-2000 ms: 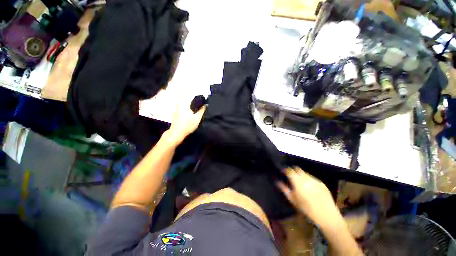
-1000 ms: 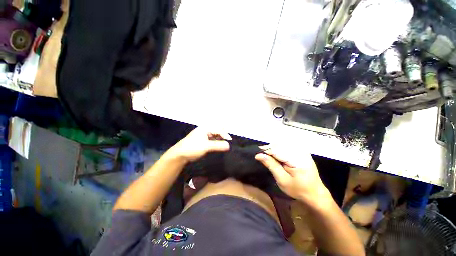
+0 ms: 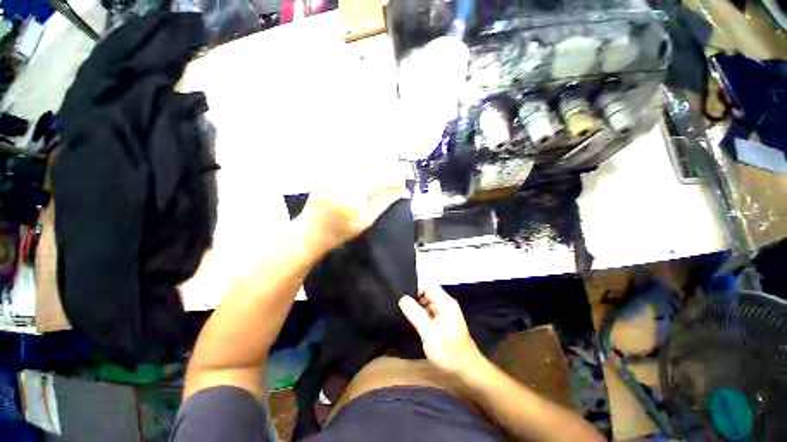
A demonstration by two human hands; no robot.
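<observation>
The black garment piece (image 3: 367, 272) hangs over the table's front edge onto the lap. Its right edge runs up to the needle area (image 3: 423, 186) of the overlock machine (image 3: 552, 95). My left hand (image 3: 354, 211) presses on the upper part of the cloth just left of the needle area, with its fingertips at the cloth's top edge. My right hand (image 3: 438, 324) is lower, at the table's front edge, with thumb and fingers pinching the right edge of the cloth. The needle itself is hidden.
A large black garment heap (image 3: 138, 190) lies at the left of the white table (image 3: 250, 112). Lint (image 3: 544, 207) clings below the machine. A fan (image 3: 729, 371) stands at lower right. Navy cloth (image 3: 759, 95) lies on the neighbouring table at right.
Both hands have left the lap area. My left hand has moved up to the machine with the cloth's upper part, and my right hand is now lower on its edge. The view has shifted right.
</observation>
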